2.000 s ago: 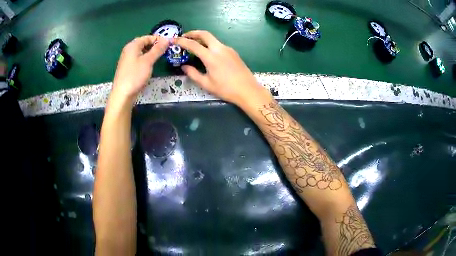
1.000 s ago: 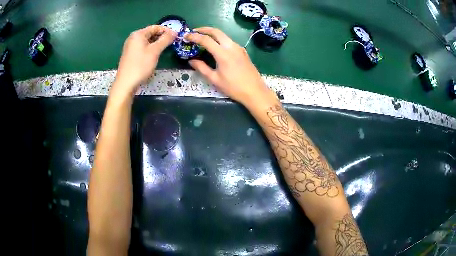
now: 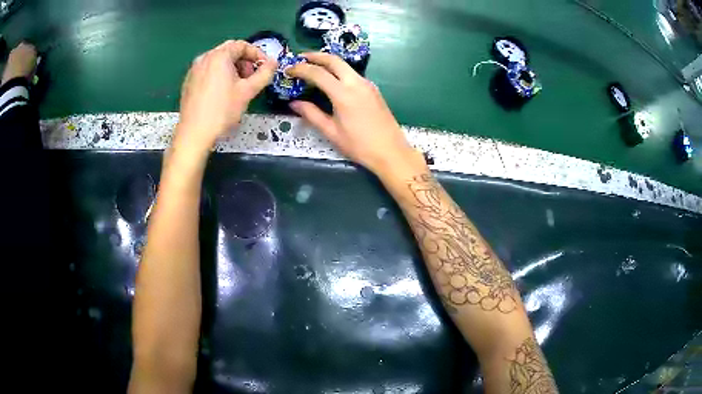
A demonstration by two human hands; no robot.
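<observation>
A unit lies on the green belt between my hands, with a blue circuit board (image 3: 288,83) in a black housing and a black-rimmed, white-faced cover half (image 3: 269,46) behind it. My left hand (image 3: 223,88) is at the unit's left, thumb and forefinger pinched together at a thin pale wire (image 3: 260,65) by the board's edge. My right hand (image 3: 342,104) holds the board half from the right, with fingers on its top edge and the thumb low at its side. The fingers hide part of the board and cover.
Another unit (image 3: 348,42) sits just behind my right hand, its cover (image 3: 320,17) beyond it. More units (image 3: 522,80) stand along the belt (image 3: 431,69) to the right. A speckled white edge strip (image 3: 477,150) borders the dark bench front (image 3: 369,231). Another person's hand (image 3: 21,61) is at far left.
The waiting units have moved left, one now close to my right hand. My left fingers have drawn slightly away from the board's middle. Another person's hand has appeared at far left.
</observation>
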